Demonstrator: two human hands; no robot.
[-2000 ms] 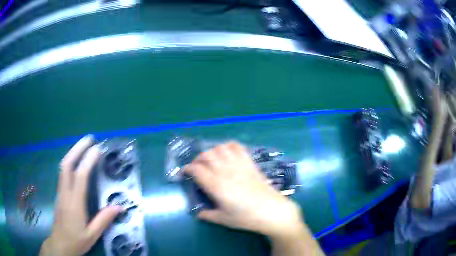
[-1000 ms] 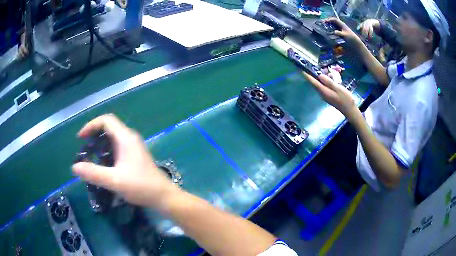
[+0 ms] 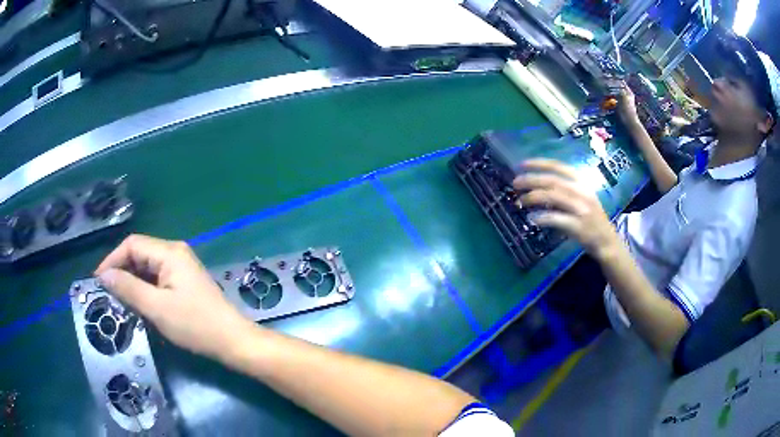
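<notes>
A grey three-hole plate (image 3: 141,363) lies at the lower left, running down out of the frame, with a spoked hub in its top opening. My right hand (image 3: 162,282) is over its top end, thumb and fingertips closed at the corner; the exact grip is partly hidden by the fingers. A second three-hole plate (image 3: 286,299) lies crosswise behind my right wrist, its left part hidden. A third plate (image 3: 60,226) lies at the left, beyond the blue tape. My left hand is not in view.
A stack of dark plates (image 3: 513,209) stands at centre right, with another worker's hand (image 3: 564,205) by it. That worker (image 3: 684,230) is at the right. Blue tape (image 3: 410,222) crosses the green bench. A metal rail (image 3: 248,94) and white board (image 3: 419,21) are beyond.
The view has shifted. My right hand has moved from a dark plate to the near plate's top end. The other worker's near hand has moved to the stack, where a plate now overlies the top.
</notes>
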